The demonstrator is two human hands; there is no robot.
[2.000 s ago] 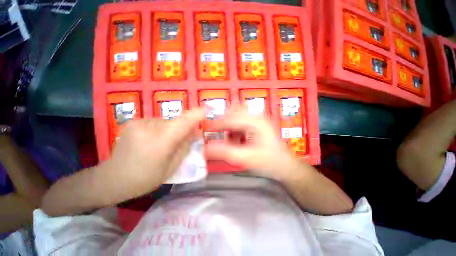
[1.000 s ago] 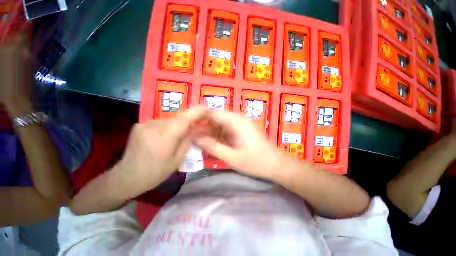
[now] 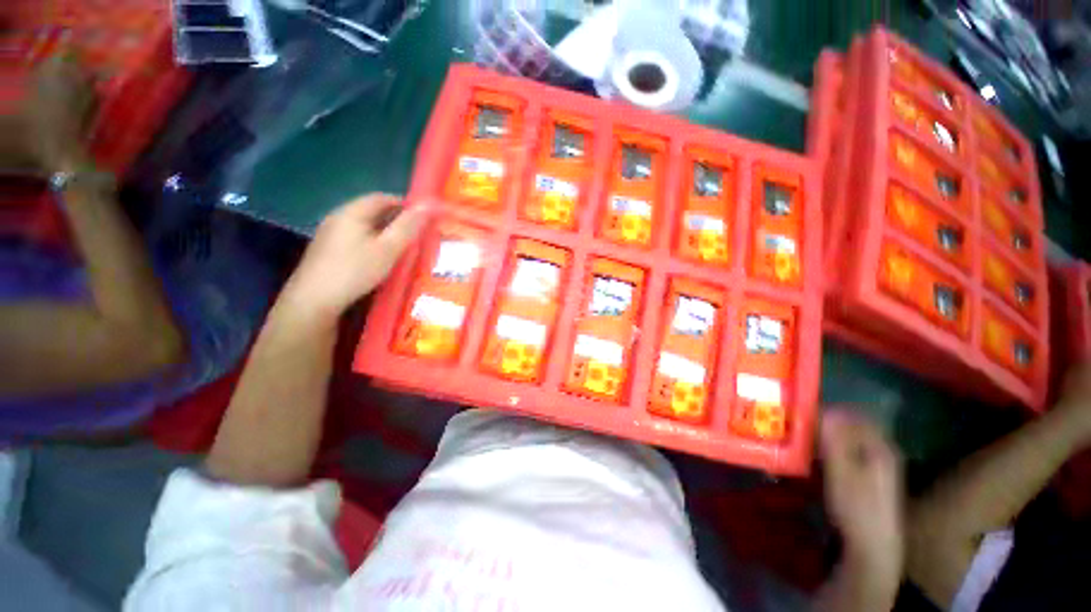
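A red-pink foam tray [image 3: 544, 407] lies tilted in front of me, its near edge by my lap. It holds two rows of orange phone bodies [image 3: 688, 347] with open backs. Near-row phones show white labels over the card slots and lower down; far-row phones show one lower label and bare grey slots. My left hand [image 3: 359, 254] grips the tray's left edge, thumb on top, fingers partly hidden. My right hand [image 3: 859, 472] is blurred beside the tray's near right corner; I cannot tell if it touches or how its fingers are set.
A white label roll [image 3: 647, 77] and loose strip lie behind the tray on the green bench [image 3: 287, 155]. Stacked foam trays [image 3: 864, 287] with orange phones stand close at the right. Clear film [image 3: 225, 31] lies at far left. Other people's arms [image 3: 102, 257] show at left and right.
My hands have parted from above the near row; the left now holds the tray's left edge and the right is beyond its right side. The tray appears turned, and the roll has come into view.
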